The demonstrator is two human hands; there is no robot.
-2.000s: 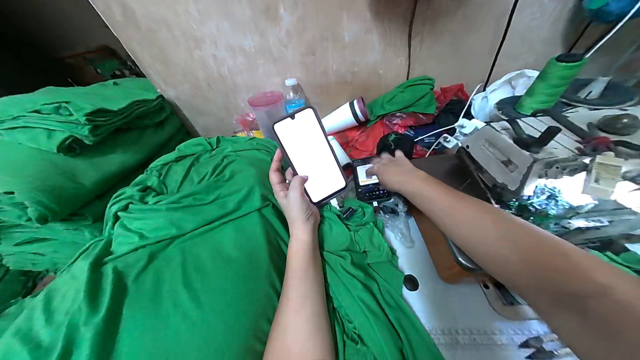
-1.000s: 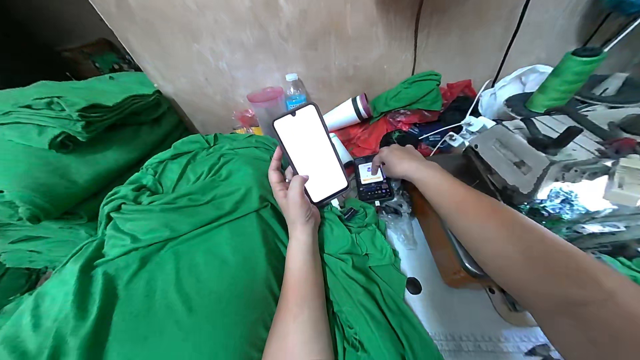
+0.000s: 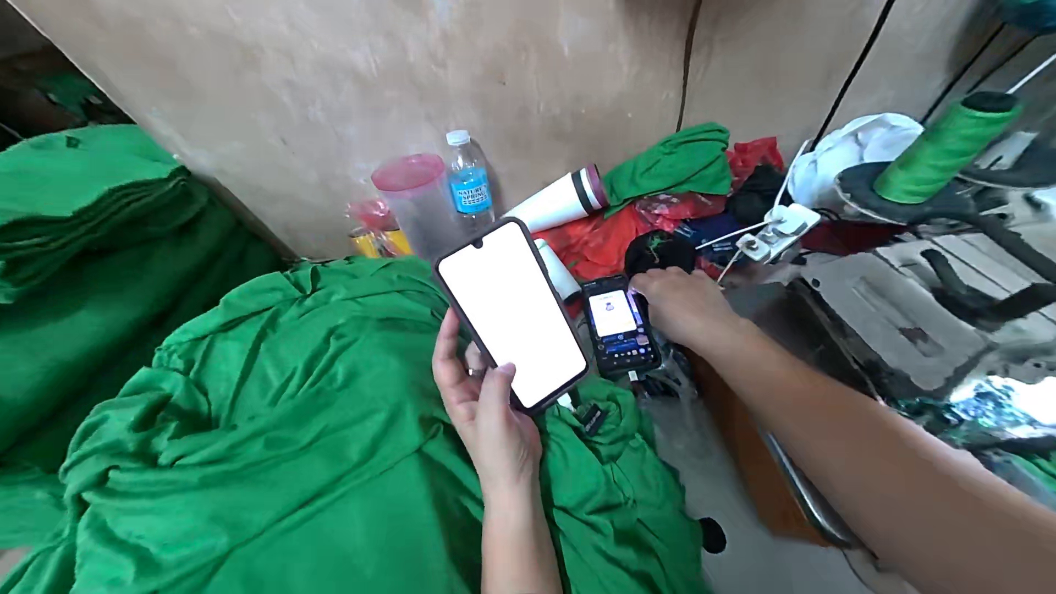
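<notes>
My left hand [image 3: 495,412] holds a smartphone with a blank white screen [image 3: 513,313], its thumb on the lower edge of the display. To the right lies a second smartphone [image 3: 620,326] with a lit screen and a cable at its lower end. My right hand [image 3: 689,305] is at that phone's upper right edge, fingers bent and fingertips partly hidden, so its hold cannot be told. Green fabric [image 3: 330,429] spreads below and left of my left hand. Behind the held phone stand a pink-rimmed plastic cup [image 3: 412,206] and a water bottle [image 3: 470,186].
A folded green fabric stack [image 3: 82,214] is at the left. Along the wall lie a white roll [image 3: 557,202], red cloth [image 3: 598,243] and a white power strip [image 3: 780,233]. At the right are a sewing machine [image 3: 899,313] and a green thread cone [image 3: 949,148].
My right hand has moved from over the lying phone's screen to its right edge, uncovering the display. The left hand still holds the white-screened phone.
</notes>
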